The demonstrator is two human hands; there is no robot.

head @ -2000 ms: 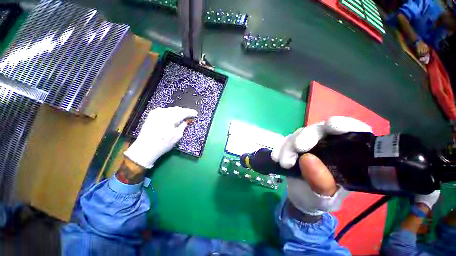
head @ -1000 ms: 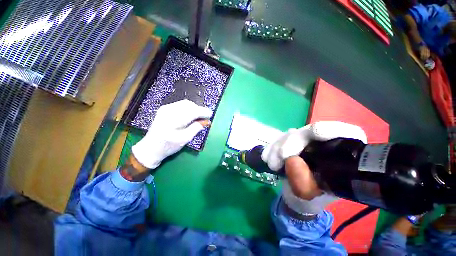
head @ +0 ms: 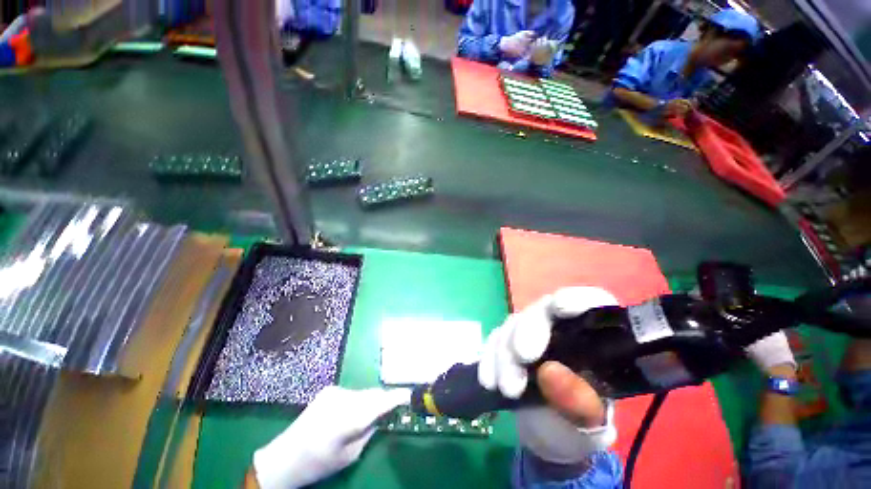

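My right hand (head: 549, 377), in a white glove with a bare thumb, holds the black electric screwdriver (head: 621, 349) level. Its yellow-ringed tip is over the left part of a narrow green circuit board (head: 458, 423) on the green mat. My left hand (head: 329, 430), gloved in white, has its fingertips at the screwdriver tip; whether they hold a screw is hidden. White strips (head: 430, 350) lie just behind the board. The black screw tray (head: 286, 325) is at the left, full of tiny silver screws around a bare dark patch.
Silver ridged strips (head: 86, 277) lie on cardboard (head: 105, 420) at the left. A red-orange sheet (head: 583, 267) lies under the screwdriver. A metal post (head: 263, 124) stands behind the tray. Boards (head: 396, 191) lie on the dark conveyor. Workers sit beyond it; a neighbour's arm (head: 778, 401) is at the right.
My left hand has moved from over the screw tray to the screwdriver tip at the board. The view has tilted up, showing more of the conveyor and the workers beyond.
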